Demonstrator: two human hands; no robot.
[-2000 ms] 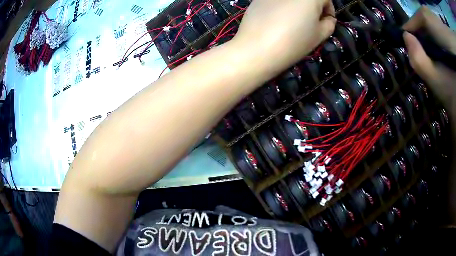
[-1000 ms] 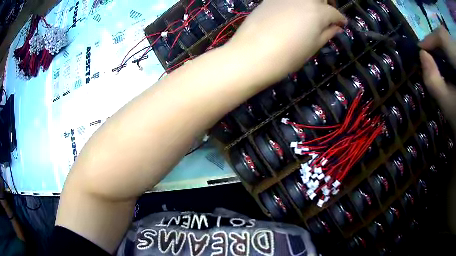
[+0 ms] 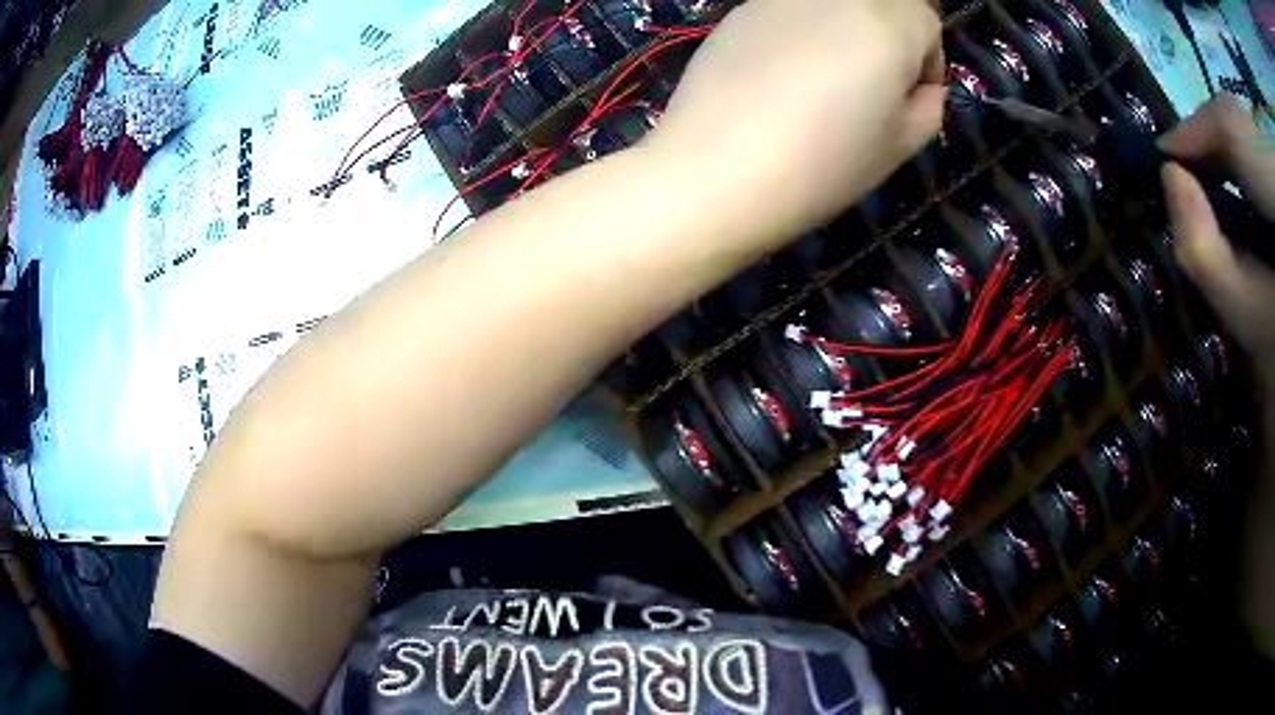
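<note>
My left hand (image 3: 860, 91) reaches over the divided tray (image 3: 727, 525) at the top. Its fingers are bent together near the iron's tip; what they pinch is hidden. My right hand (image 3: 1219, 210), partly cut off by the right edge, grips a black soldering iron (image 3: 1049, 118), its slim barrel pointing left to my left fingertips. Black speakers (image 3: 762, 414) stand on edge in rows in the tray. A fanned bunch of red connector leads (image 3: 979, 377) with white connectors (image 3: 888, 496) lies on the tray. Attached leads (image 3: 615, 91) trail over the upper left rows.
Spare red and white lead bundles (image 3: 112, 126) lie at the far left on the bench's printed sheet (image 3: 301, 182). Thin dark tools or cords show at the upper right edge. My left forearm crosses the sheet and hides part of the tray. Printed clothing shows at the bottom.
My left fingertips moved slightly right, then back left and down. The right hand and iron shifted right and a little down from two seconds ago. The lead bunch stays on the tray.
</note>
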